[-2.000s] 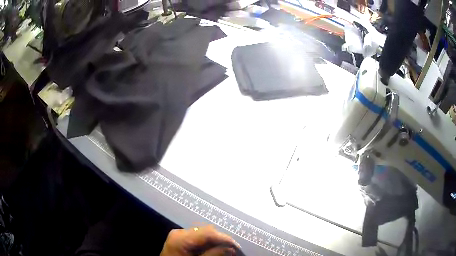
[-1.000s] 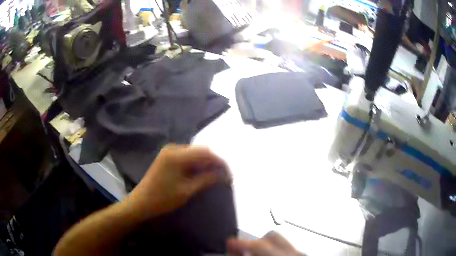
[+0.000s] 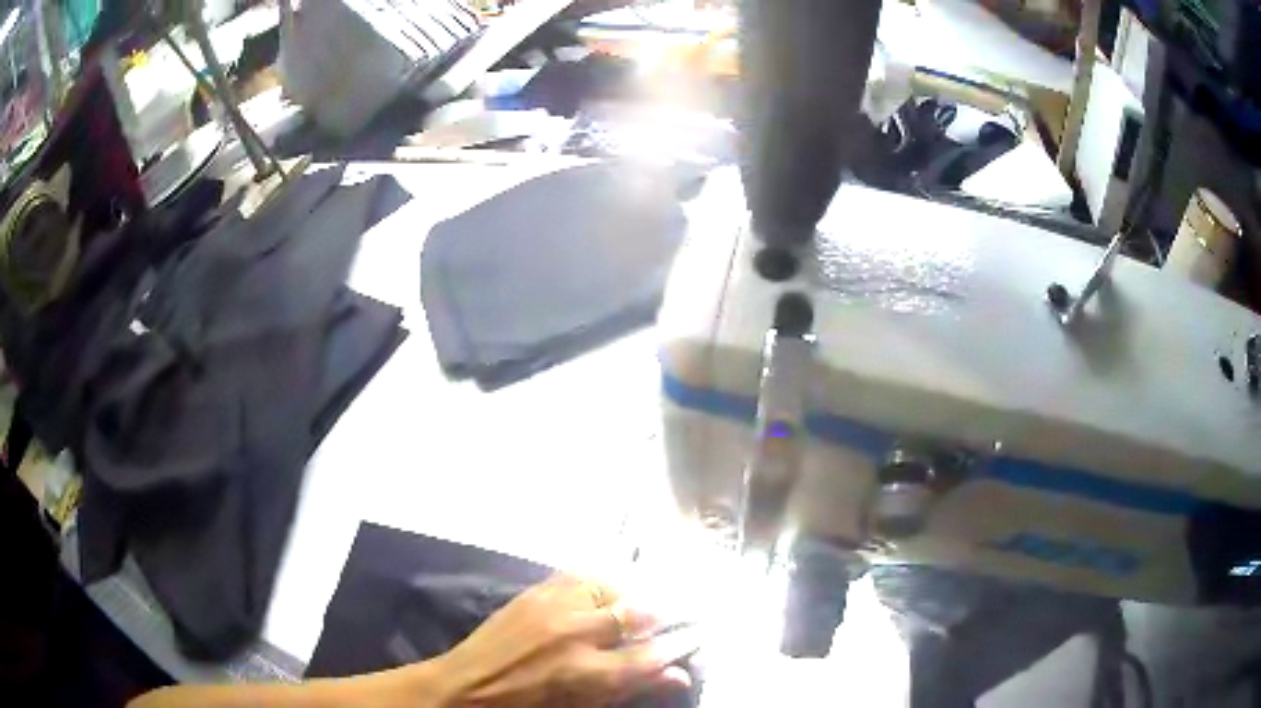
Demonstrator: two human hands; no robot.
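Observation:
A dark cut panel [image 3: 415, 592] lies flat on the white table, left of the needle area of the sewing machine head [image 3: 940, 512]. My left hand [image 3: 567, 643] rests on the panel's right part, fingers toward the needle area, pressing or holding its edge. A ring shows on one finger. Glare hides the presser foot and needle. My right hand is not clearly visible; a fingertip near the bottom by the left hand cannot be assigned.
A rumpled heap of dark cut pieces [image 3: 194, 415] lies at the left. A flat dark pile of stacked panels [image 3: 553, 270] is beyond my hand. A thick black tube [image 3: 806, 125] rises above the machine head. Dark cloth [image 3: 989, 636] hangs right of the needle area. A thread cone [image 3: 1203, 238] stands behind.
The view has shifted right and closer to the machine. The dark panel, raised by my left hand one second ago, now lies on the table by the needle area with that hand on it.

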